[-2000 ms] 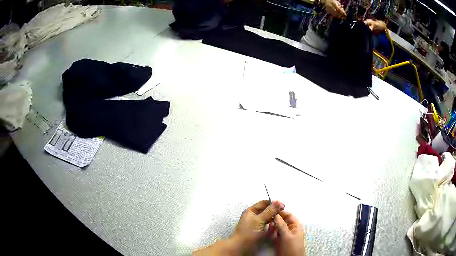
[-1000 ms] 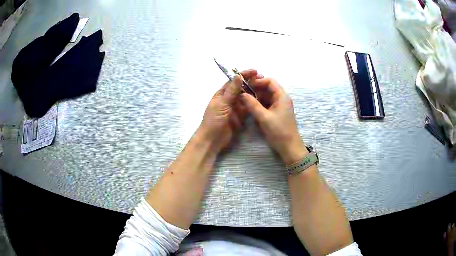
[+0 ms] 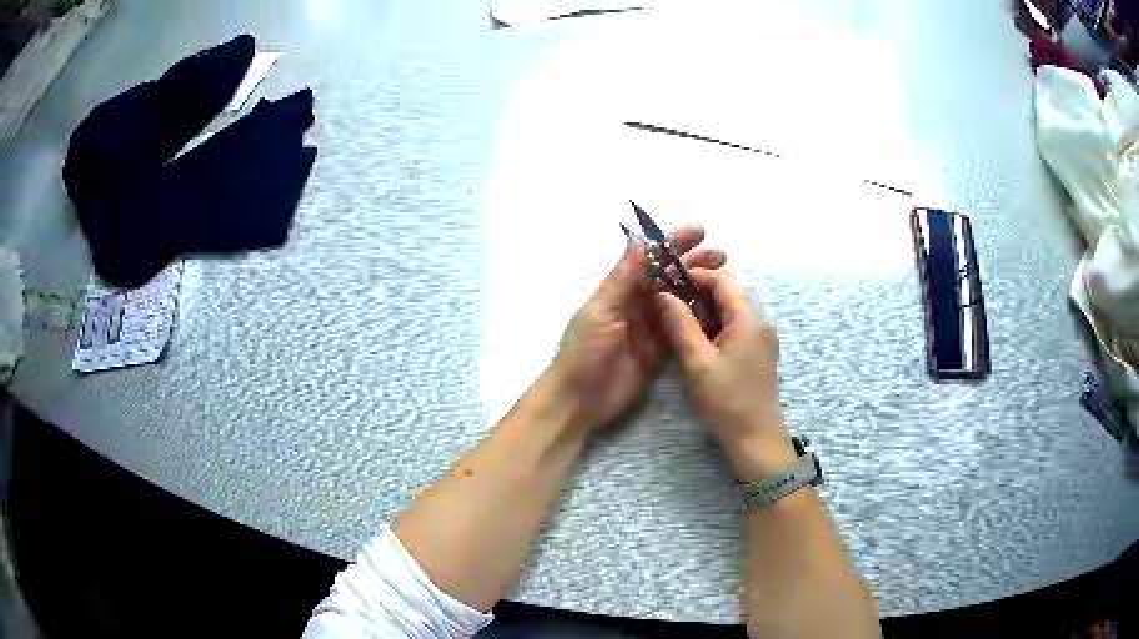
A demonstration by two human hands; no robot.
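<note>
Thread snips [image 3: 675, 265] with two short pointed blades stand out from between my hands, tips pointing up and slightly left, blades a little apart. My left hand [image 3: 612, 331] touches the snips near the blades with its fingers. My right hand [image 3: 728, 356] holds the handle end between thumb and fingers; part of the handle is hidden. Both hands are bare and above the table. A greyish watch strap is on my right wrist.
The pale speckled table [image 3: 375, 387] carries a folded dark garment [image 3: 206, 187] at left, over a printed sheet [image 3: 129, 318]. A smartphone [image 3: 952, 293] lies at right. Pale cloth [image 3: 1093, 187] and a small dark tool [image 3: 1103, 407] are at the right edge.
My view has tilted down from the far side of the table, where people were handling dark cloth. The snips' blades have turned more upright and show more clearly between my hands.
</note>
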